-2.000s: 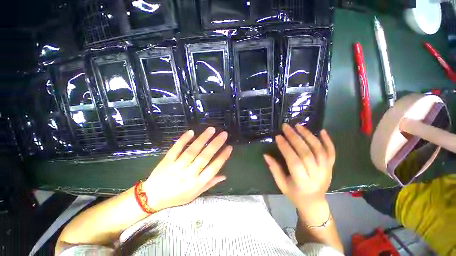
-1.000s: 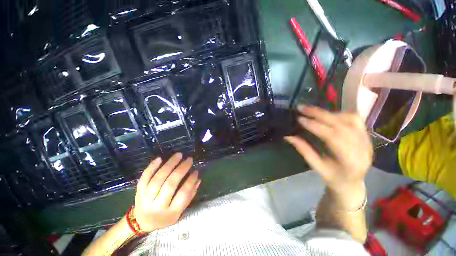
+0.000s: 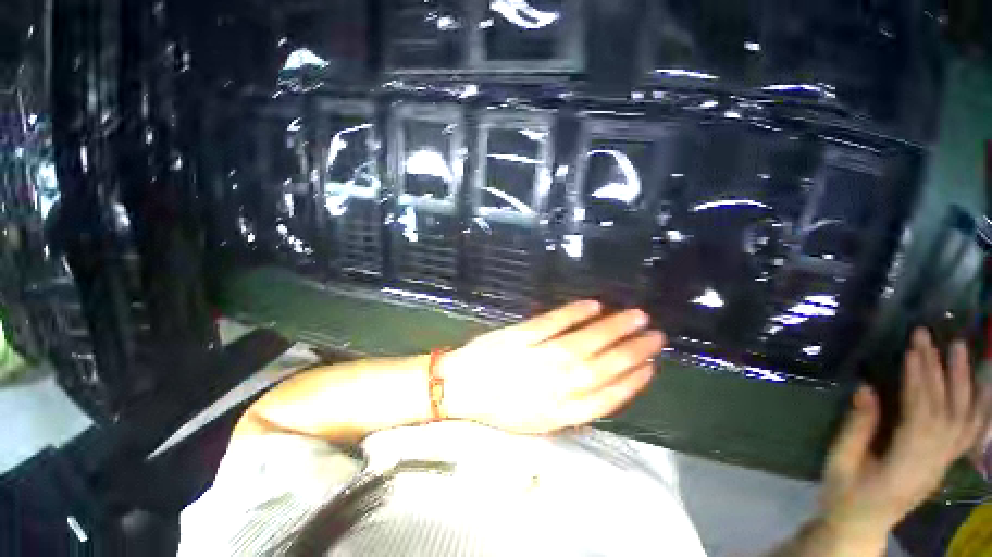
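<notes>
A glossy black blister tray with rows of rectangular pockets fills the middle. Several pockets in its near row show a pale-edged rectangular frame; one toward the right looks dark, without that frame. My left hand lies flat with fingers extended on the tray's near edge, holding nothing. My right hand is low at the right, past the tray's right end, blurred, fingers pointing up. A dark shape lies between its thumb and fingers; I cannot tell whether it is gripped.
A green bench top shows along the tray's near side. More shiny black plastic stands at the left, its edge curving down past the bench. A yellow patch shows at the lower right corner.
The view has swung left. The right hand, earlier beside a thin dark frame-like piece near the pens, is now farther right and lower. The pens and pink ring are out of view.
</notes>
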